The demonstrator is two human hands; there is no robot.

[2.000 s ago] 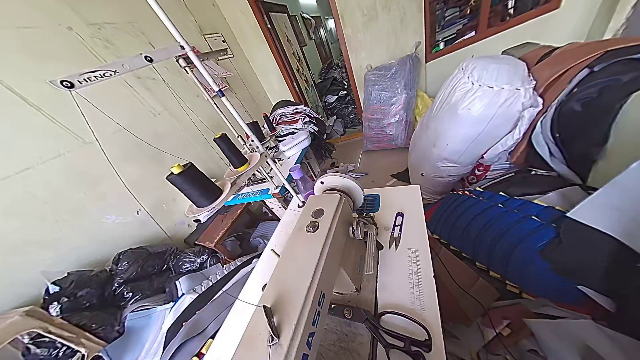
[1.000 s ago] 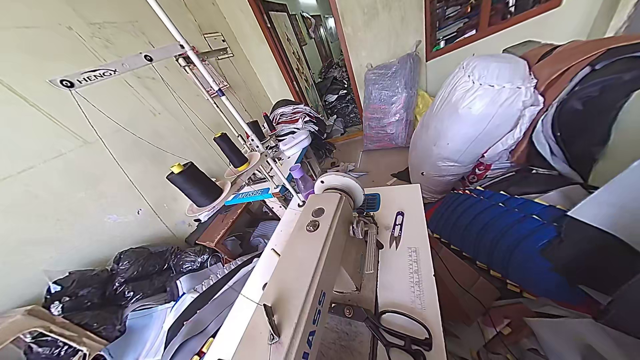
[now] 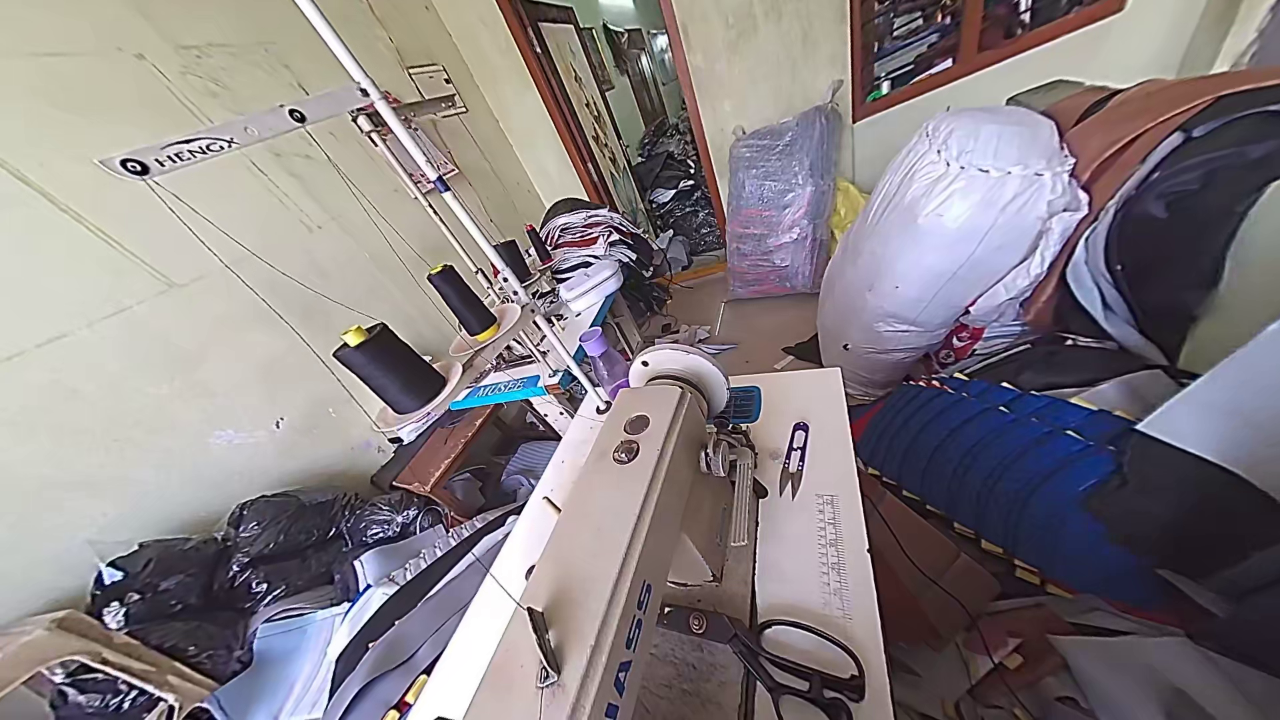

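Observation:
Neither my left hand nor my right hand shows in the head view. An industrial sewing machine (image 3: 625,520) runs up the middle, its white handwheel (image 3: 682,378) at the far end. On the white table to its right lie purple-handled thread snips (image 3: 794,458), with printed ruler scales (image 3: 832,555) nearer to me. Black-handled scissors (image 3: 775,655) rest by the machine's bed, partly cut off by the lower edge. Cones of black thread (image 3: 390,370) stand on the thread stand (image 3: 440,185) to the left. A purple bottle (image 3: 604,362) is behind the machine.
Stacked blue pieces (image 3: 1000,480) lie right of the table, below a big white sack (image 3: 950,240). Black plastic bags (image 3: 270,560) and fabric pieces (image 3: 400,620) fill the lower left, near a cardboard box (image 3: 90,650). A plastic-wrapped bundle (image 3: 780,200) stands beside the doorway.

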